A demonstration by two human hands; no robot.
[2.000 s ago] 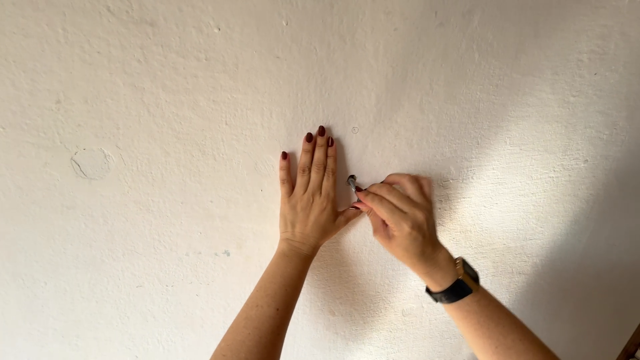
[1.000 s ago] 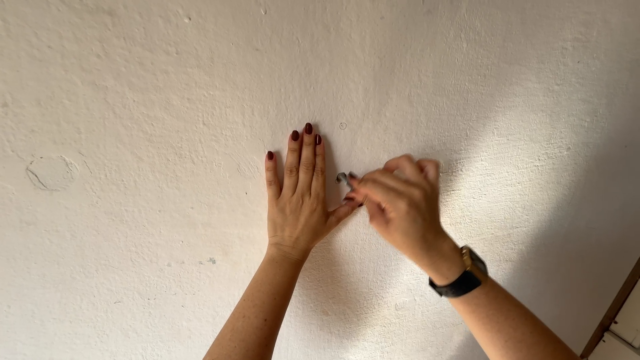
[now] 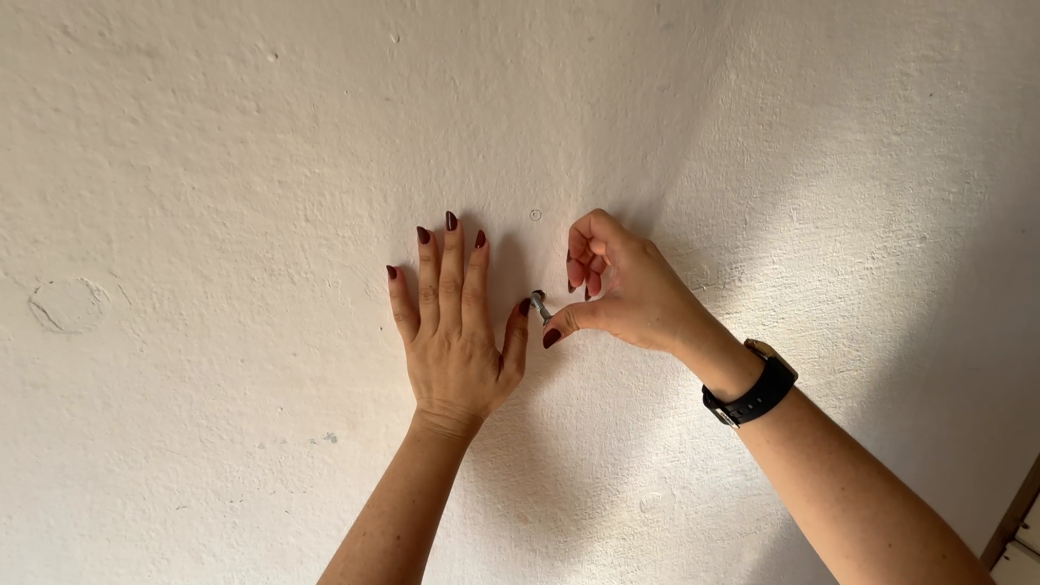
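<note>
A metal screw or bolt (image 3: pixel 541 309) sticks out of a dark hole (image 3: pixel 538 294) in a rough, white-painted wall (image 3: pixel 244 162). My left hand (image 3: pixel 459 341) lies flat against the wall just left of it, fingers pointing up and spread, the thumb tip beside the shank. On the other side is my right hand (image 3: pixel 621 284), its thumb at the outer end of the screw and its fingers curled up and away from it. Whether the thumb presses on the screw cannot be told. A black-strapped watch (image 3: pixel 751 390) is on the right wrist.
A small round mark (image 3: pixel 535 215) shows on the wall above the screw. Farther left is a larger circular outline (image 3: pixel 69 305) in the paint. A brown edge strip (image 3: pixel 1011 516) with pale tiles beside it crosses the lower right corner.
The fingers of my right hand have come off the screw and lifted up, apart from the thumb. My left hand stays flat on the wall.
</note>
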